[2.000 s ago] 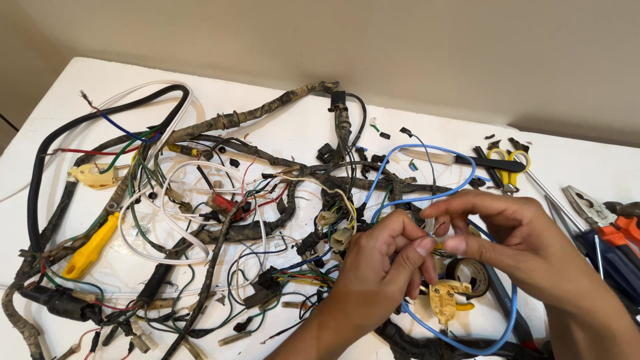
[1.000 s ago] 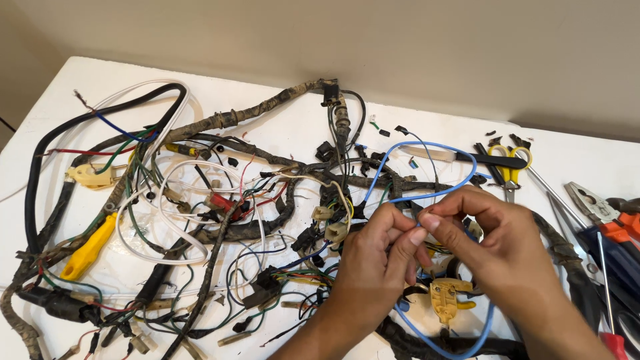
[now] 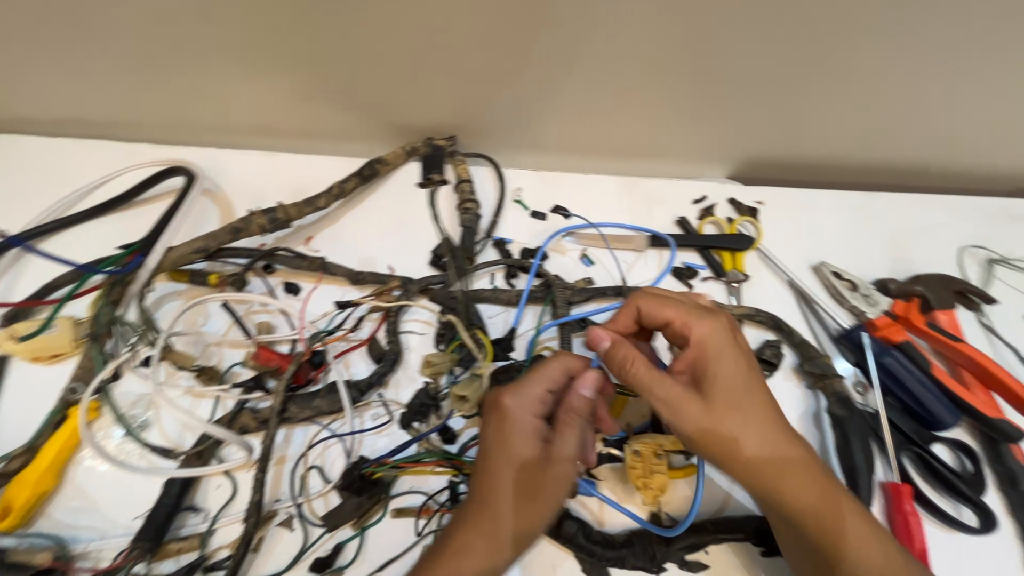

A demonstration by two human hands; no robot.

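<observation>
My left hand (image 3: 532,432) pinches a blue wire between thumb and fingertips, near the middle of the view. Against it, my right hand (image 3: 680,360) has thumb and forefinger closed at the same spot; its fingers hide what lies between them. The blue wire (image 3: 692,496) loops above and below both hands. Under the right hand lies a cream plastic connector (image 3: 648,472). Around the hands spreads an old wiring harness (image 3: 320,204) with taped branches, loose coloured wires and pale connectors (image 3: 468,394).
Behind the hands lie a black-handled knife (image 3: 704,241) and yellow-handled scissors (image 3: 734,260). At right are orange-handled pliers (image 3: 936,344), a hammer (image 3: 944,290), black-handled scissors (image 3: 952,480) and a red-handled screwdriver (image 3: 904,512). A yellow-handled tool (image 3: 44,472) lies far left, near white cable (image 3: 88,432).
Both hands stay close together at the blue wire, with the fingers shifted a little. The view has moved, showing more of the wall and the tools at right.
</observation>
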